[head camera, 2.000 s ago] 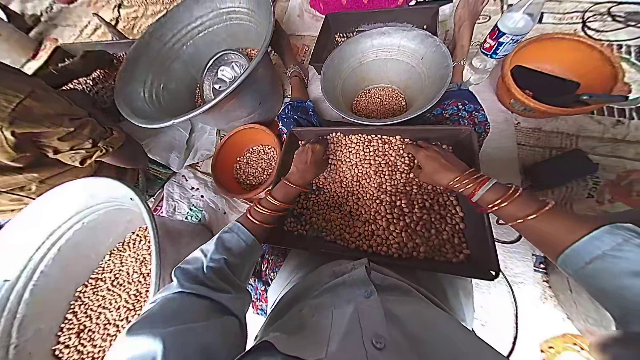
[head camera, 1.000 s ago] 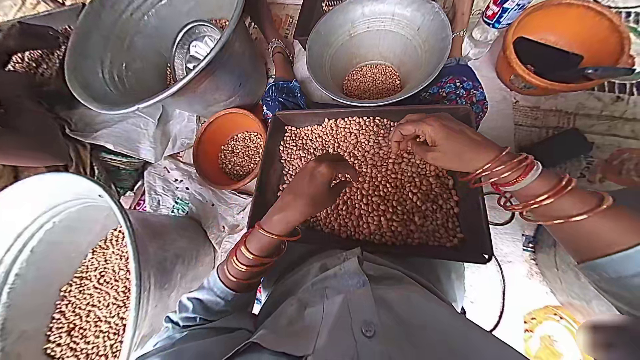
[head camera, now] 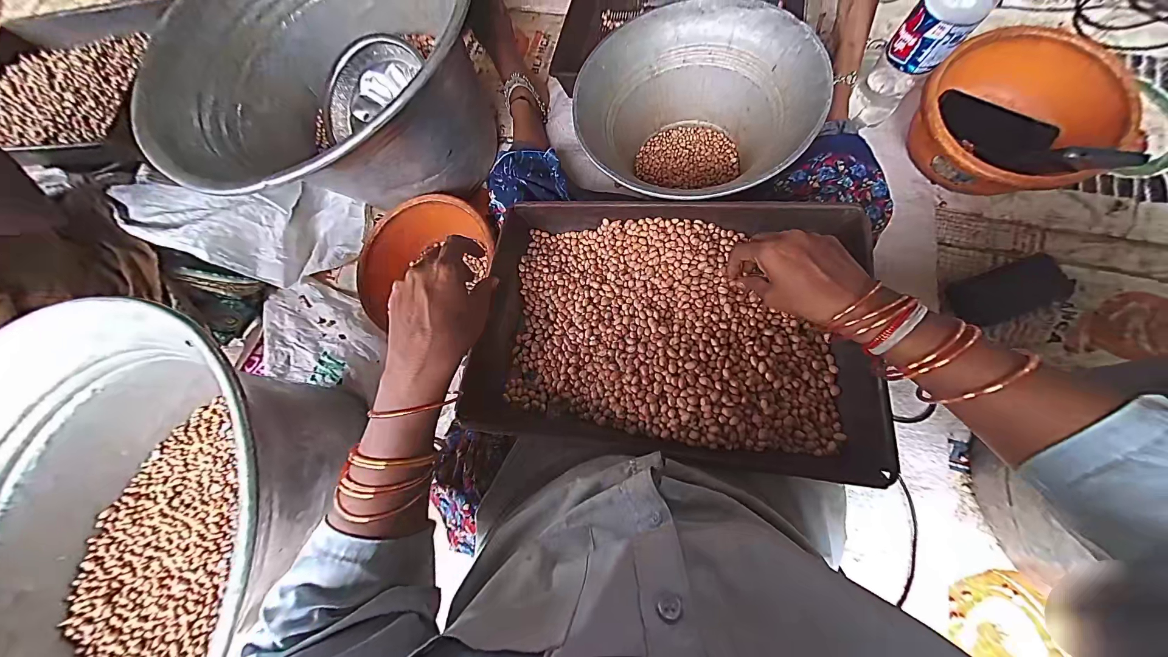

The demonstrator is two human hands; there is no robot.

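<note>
A dark rectangular tray [head camera: 484, 401] rests at my lap, holding a wide layer of round, pinkish-brown nuts or seeds [head camera: 675, 338]. My left hand [head camera: 438, 306] is over the near right side of an orange bowl [head camera: 383, 242], left of the tray, with its fingers curled; whether anything is in them cannot be told. More of the same nuts lie in that bowl, partly hidden by the hand. My right hand [head camera: 794, 274] is at the tray's upper right, thumb and fingertips bent together at the edge of the layer. What its fingertips hold, if anything, is hidden.
Beyond the tray stands a metal basin [head camera: 630, 73] with some nuts, between another person's arms or legs. A large metal tub [head camera: 411, 155] with a small metal dish is at upper left, another tub [head camera: 242, 474] at lower left. An orange tub [head camera: 949, 173] and a plastic bottle [head camera: 922, 46] stand at upper right.
My left hand has gone from above the tray to the orange bowl on the left. My right hand stays over the tray's right part, a little lower against the nuts.
</note>
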